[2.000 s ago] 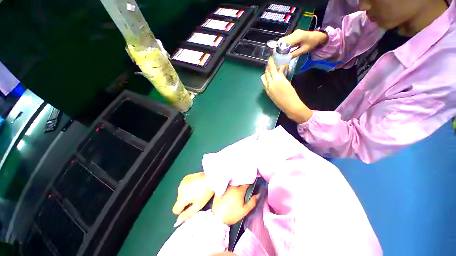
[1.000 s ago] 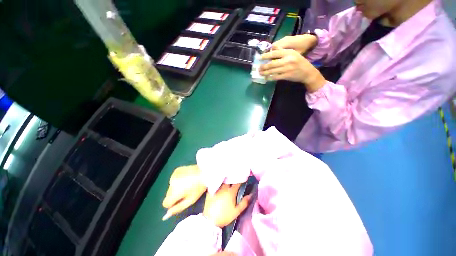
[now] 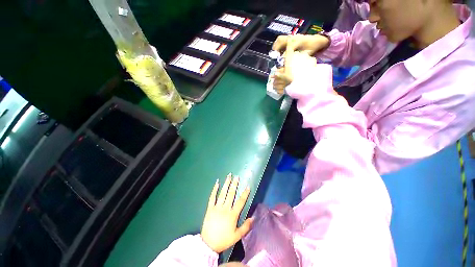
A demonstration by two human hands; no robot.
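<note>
My left hand (image 3: 223,221) lies palm down on the green bench (image 3: 208,135) near its edge, fingers spread, holding nothing. My right arm reaches forward along the bench edge. My right hand (image 3: 299,65) is at a whitish plastic bottle (image 3: 273,86) with a clear or metallic top, beside the neighbour's hand (image 3: 310,43). The hands overlap, so whether my fingers grip the bottle is unclear. The bottle is over the bench edge area, below the far trays.
Long black stacked trays (image 3: 151,160) with glossy black rectangles lie at left. A slanted pole (image 3: 151,78) with yellow wrapping stands behind. Far trays (image 3: 216,70) hold white-faced units. A person in a pink smock (image 3: 416,104) is at right. The blue floor (image 3: 427,203) has yellow-black tape.
My hands were crossed together at the bench edge. My right hand has moved away forward to the bottle by the neighbour. My left hand now lies flat with fingers spread.
</note>
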